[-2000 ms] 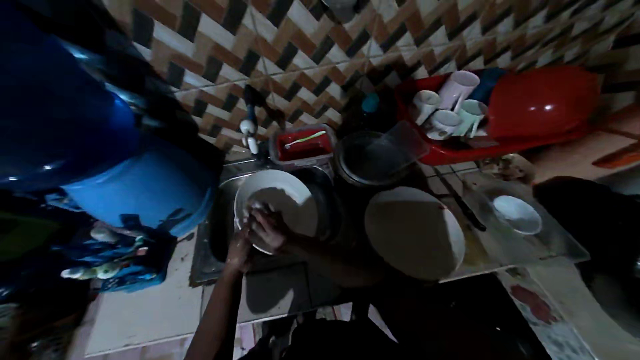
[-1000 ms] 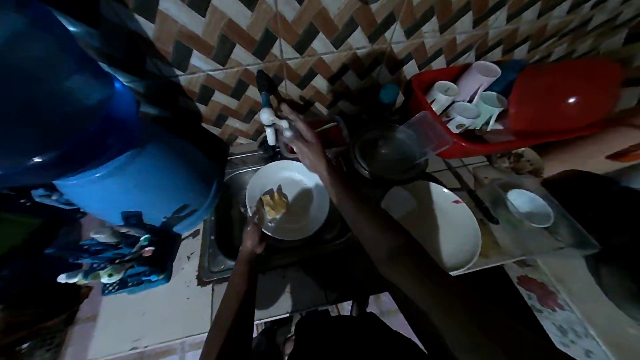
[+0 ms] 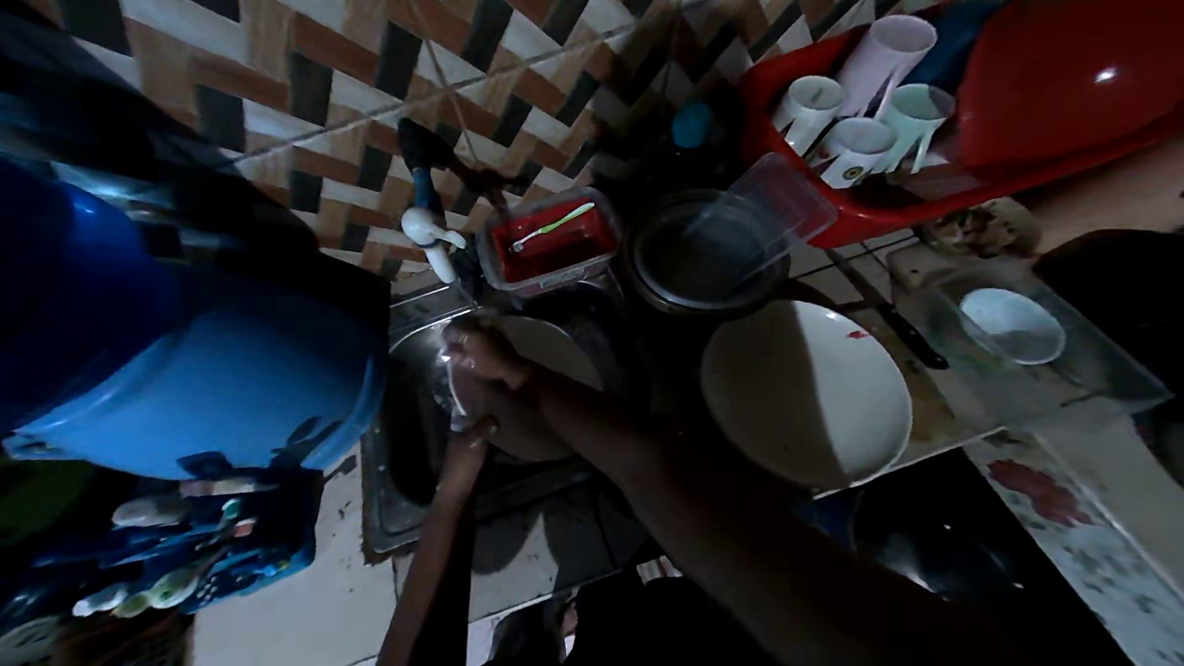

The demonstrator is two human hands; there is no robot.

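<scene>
A white plate (image 3: 555,347) is tilted over the metal sink (image 3: 407,513), partly hidden by my hands and forearm. My left hand (image 3: 476,435) grips its lower left edge. My right hand (image 3: 486,356) is at its upper left part, fingers bent, with water splashing at the fingertips; whether it holds anything is hidden. The white tap (image 3: 433,242) stands just above the sink, behind my hands. Right of the sink lies a large white plate (image 3: 805,393) with a red mark near its rim.
A blue tub (image 3: 213,370) and a blue basket of utensils (image 3: 268,573) are on the left. Behind the sink sits a red-bottomed container (image 3: 564,245) with a toothbrush. Rightward are a round pot (image 3: 708,250), a knife (image 3: 911,338), a white bowl (image 3: 1013,324) and a red rack (image 3: 865,217) of cups.
My right hand has moved from the tap down to the plate in the sink. The yellow thing seen on that plate a second ago is out of sight.
</scene>
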